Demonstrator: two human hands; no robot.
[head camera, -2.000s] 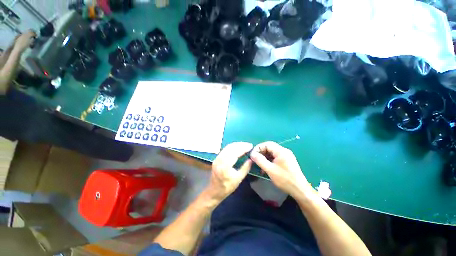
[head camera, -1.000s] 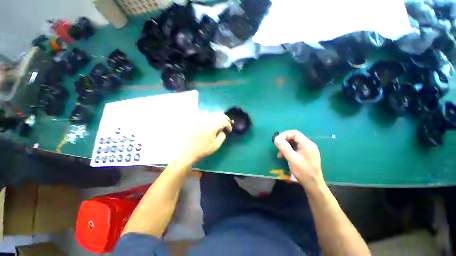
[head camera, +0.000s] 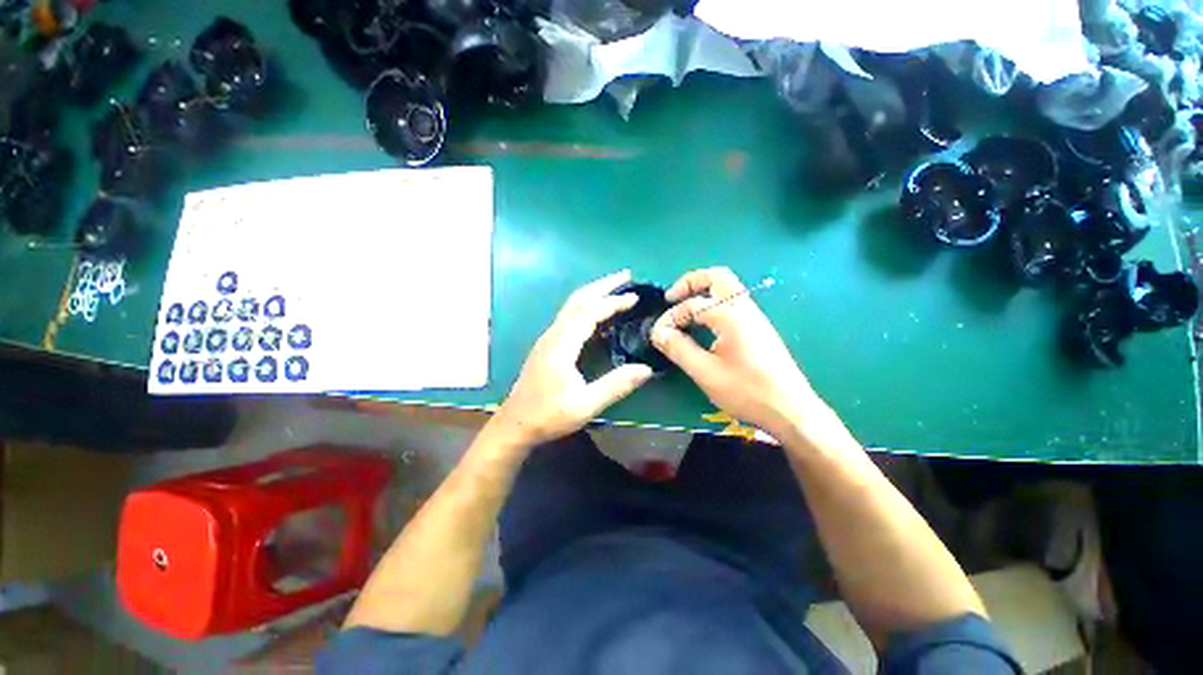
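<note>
A black cup housing (head camera: 636, 346) stands at the bench's front edge between my hands, its open side up. My left hand (head camera: 565, 367) is curved around its left side, thumb in front and fingers behind, holding it. My right hand (head camera: 726, 346) reaches to the housing's opening with pinched fingertips. A thin pale lead wire (head camera: 739, 294) sticks out from the right fingers to the upper right, with a light tip. The small part at the right fingertips is mostly hidden. The white parts tray (head camera: 396, 264) lies to the left with rows of dark round inserts (head camera: 247, 340).
Black housings (head camera: 953, 201) stand at the right, others (head camera: 406, 116) at the back and left. White wrapping (head camera: 910, 27) covers the back. Pale rings (head camera: 98, 289) lie left of the tray. A red stool (head camera: 198, 547) stands below the bench edge.
My left hand has brought the housing nearer the front edge. My right hand has moved left to it with the small part and wire. The view has shifted.
</note>
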